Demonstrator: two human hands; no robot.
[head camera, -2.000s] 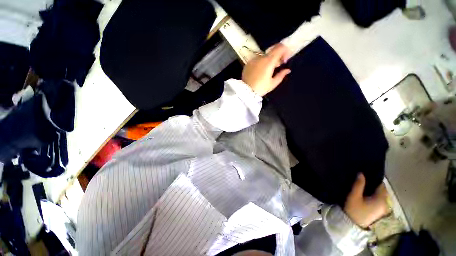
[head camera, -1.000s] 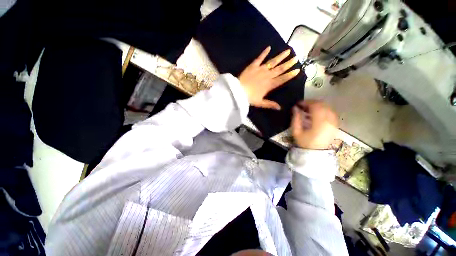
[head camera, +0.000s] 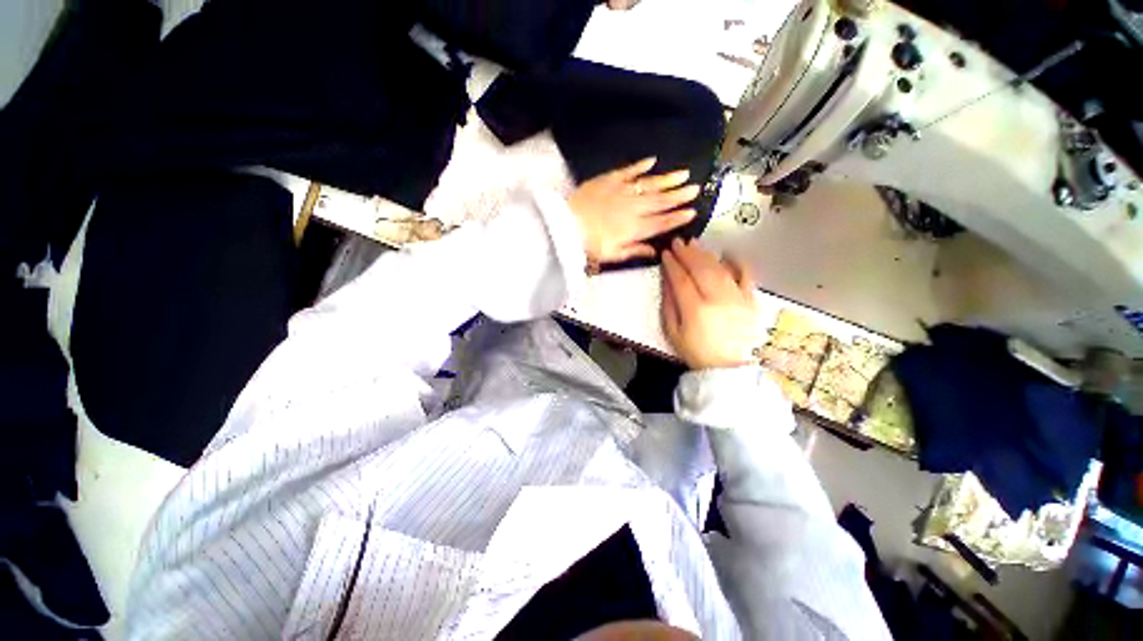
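Observation:
A black cut panel (head camera: 639, 119) lies on the white table with its rounded right end at the needle area of the cream-white sewing machine (head camera: 815, 94). My left hand (head camera: 636, 213) lies flat on the panel with its fingers spread. My right hand (head camera: 711, 304) rests at the panel's near edge, just below my left hand, with its fingers close together. The fingertips touch the cloth edge; whether they pinch it cannot be told. The presser foot and needle are small and partly hidden by the machine head.
A large rounded black panel (head camera: 182, 313) lies on the side table at left, with black panel stacks (head camera: 339, 100) above it. Dark navy pieces (head camera: 996, 407) hang in a crumpled pile at right. The table's worn front edge (head camera: 827, 366) runs below my hands.
The panel has turned and its rounded end now lies by the needle. Both my hands have moved a little to the left. My right hand has come closer to my left.

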